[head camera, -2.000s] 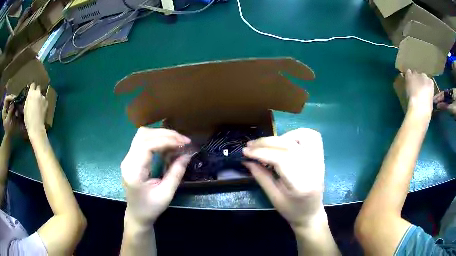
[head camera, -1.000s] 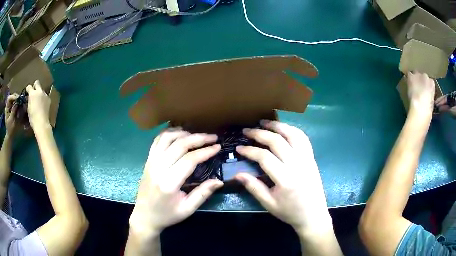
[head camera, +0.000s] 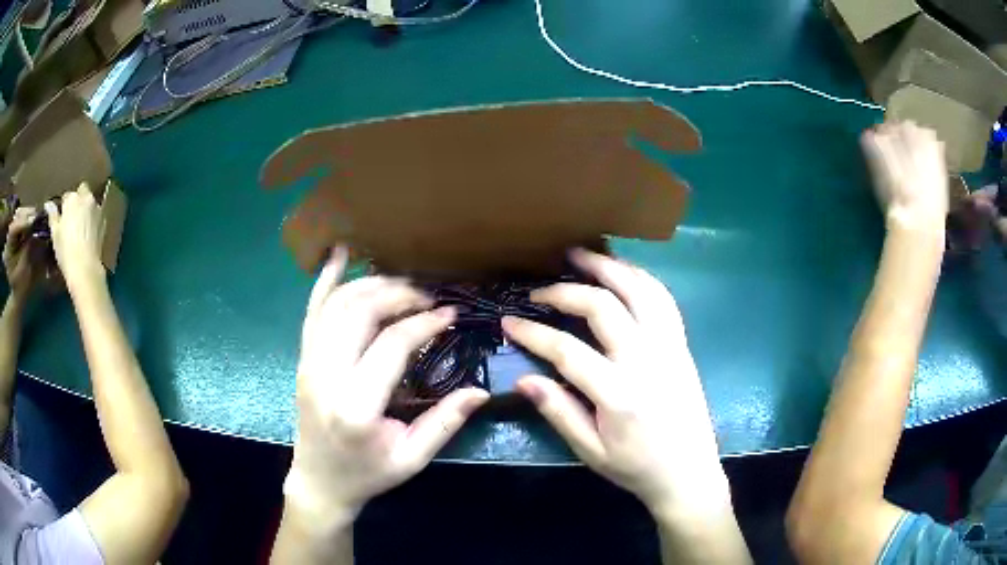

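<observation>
A small brown carton stands in front of me with its lid (head camera: 486, 182) raised behind my hands. Black cable loops (head camera: 447, 362) fill the box. A grey-blue power adapter (head camera: 506, 371) lies at the near middle, partly hidden by my right hand. My left hand (head camera: 375, 370) spreads over the left side of the box, fingers apart on the cables. My right hand (head camera: 618, 370) spreads over the right side, fingertips on the cables and thumb by the adapter. Neither hand is closed round anything. The box's side walls are mostly hidden under my hands.
Other people's arms work at cartons at the left edge (head camera: 55, 149) and right edge (head camera: 939, 119). A vented instrument (head camera: 204, 20) with grey cords is at the far left. A white cord (head camera: 663, 86) crosses the far table. A larger open carton (head camera: 872, 33) stands far right.
Over two seconds my hands have come down flatter over the box, and the adapter now shows at the near middle. Lately my left fingers have spread. The neighbour's hand at right has lifted a little.
</observation>
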